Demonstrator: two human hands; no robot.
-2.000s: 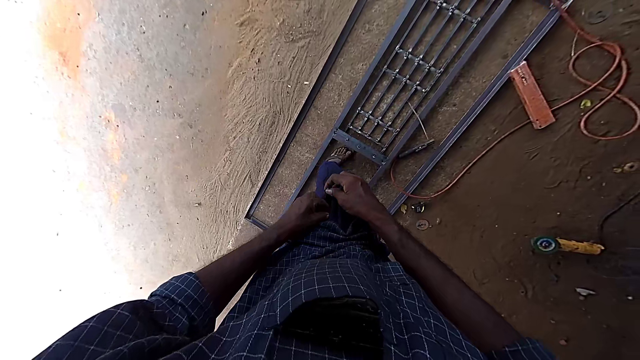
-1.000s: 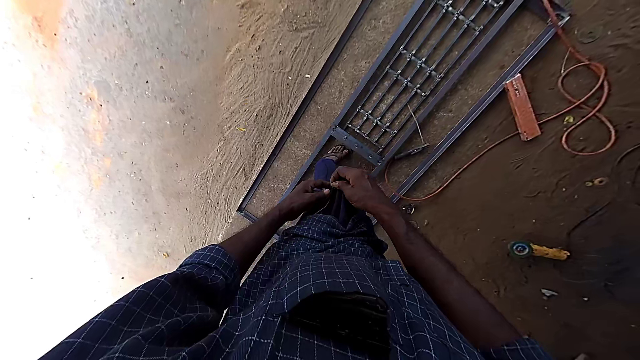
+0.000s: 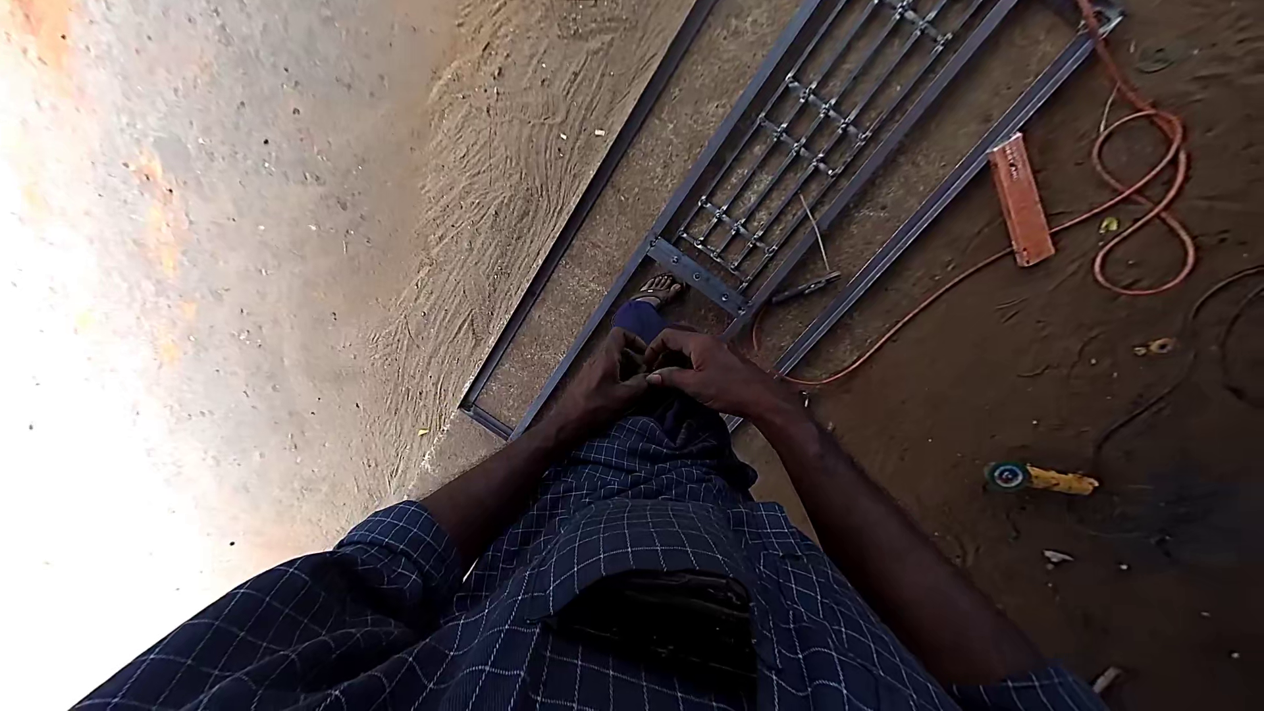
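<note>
My left hand [image 3: 604, 380] and my right hand [image 3: 706, 370] meet at my waist, above the dark blue cloth on my leg [image 3: 640, 318]. Their fingertips touch or nearly touch, and the fingers are bent. Whether something small is pinched between them I cannot tell. Below, my sandalled foot [image 3: 660, 288] shows beside the flat end bar [image 3: 697, 276] of a steel grille [image 3: 820, 123] made of thin rods. A checked shirt [image 3: 642, 533] covers my front, with a dark opening in its cloth.
Steel frame bars [image 3: 592, 193] lie along both sides of the grille. An electrode holder [image 3: 805, 288] with a thin rod rests near its end. On the right are an orange metal box [image 3: 1022, 202], an orange cable [image 3: 1180, 188] and a yellow angle grinder [image 3: 1047, 480] on brown soil.
My two hands stay close together at my waist, with their fingers shifted slightly. The grille, the orange box and the grinder lie as before.
</note>
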